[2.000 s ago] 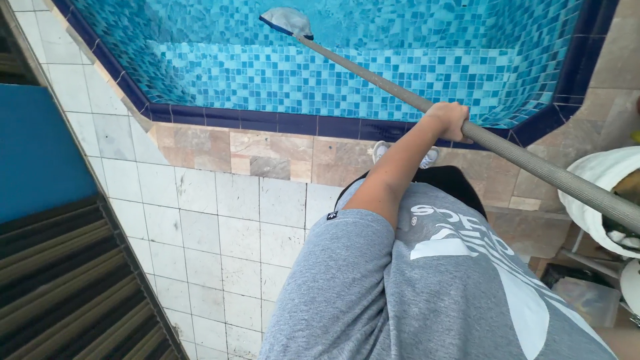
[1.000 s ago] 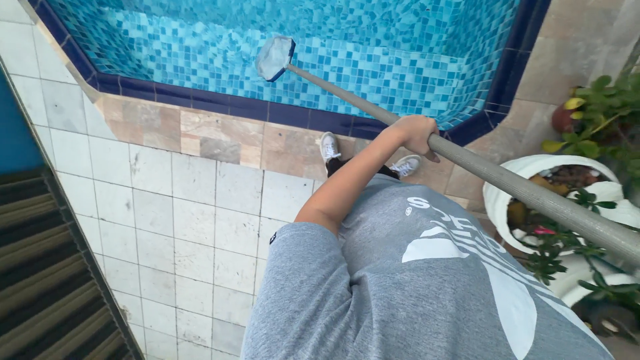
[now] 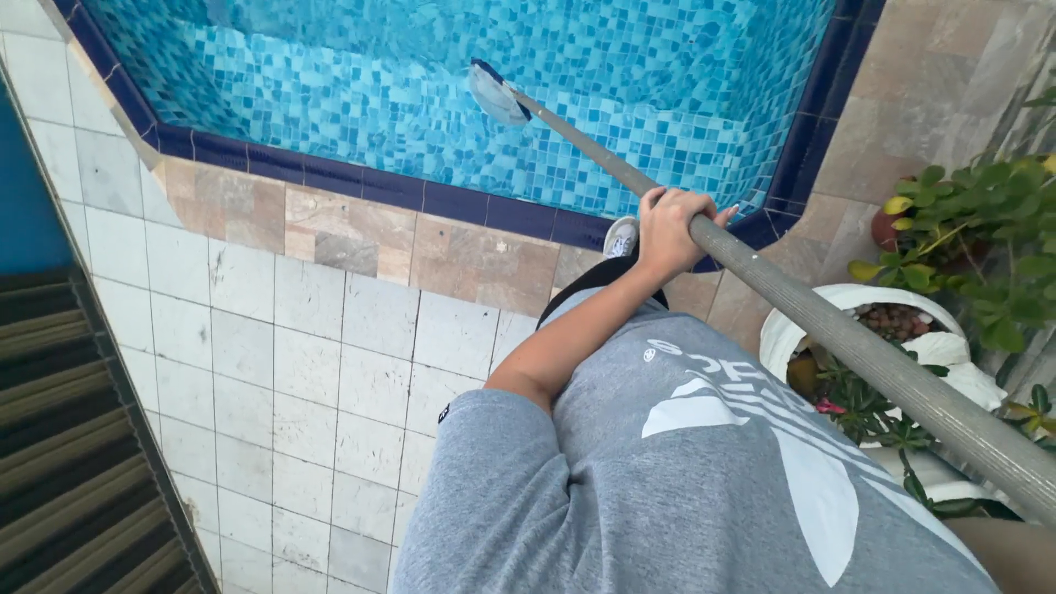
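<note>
My left hand (image 3: pixel 676 227) is closed around a long grey ribbed pole (image 3: pixel 833 326), thumb and fingers wrapped on it above the pool's near right corner. The pole runs from the lower right edge of the view out over the pool (image 3: pixel 330 99). At its far end is a skimmer net (image 3: pixel 497 92) with a dark blue frame and pale mesh, tilted, at the water near the pool step. Whether it is under the surface I cannot tell. My right hand is out of view; a bit of skin, apparently of my right arm, shows at the lower right corner.
A dark blue tiled rim (image 3: pixel 454 198) and stone paving (image 3: pixel 487 264) border the pool. One shoe (image 3: pixel 620 238) shows by the rim. White planters (image 3: pixel 780 330) and a leafy potted plant (image 3: pixel 1011 247) stand at right. White floor tiles (image 3: pixel 305 363) lie left, beside a corrugated roof (image 3: pixel 74 437).
Compared with two seconds ago, the net is closer to the pool's near rim, and its face has turned. My left hand has stayed on the pole. The view has shifted, showing more planters.
</note>
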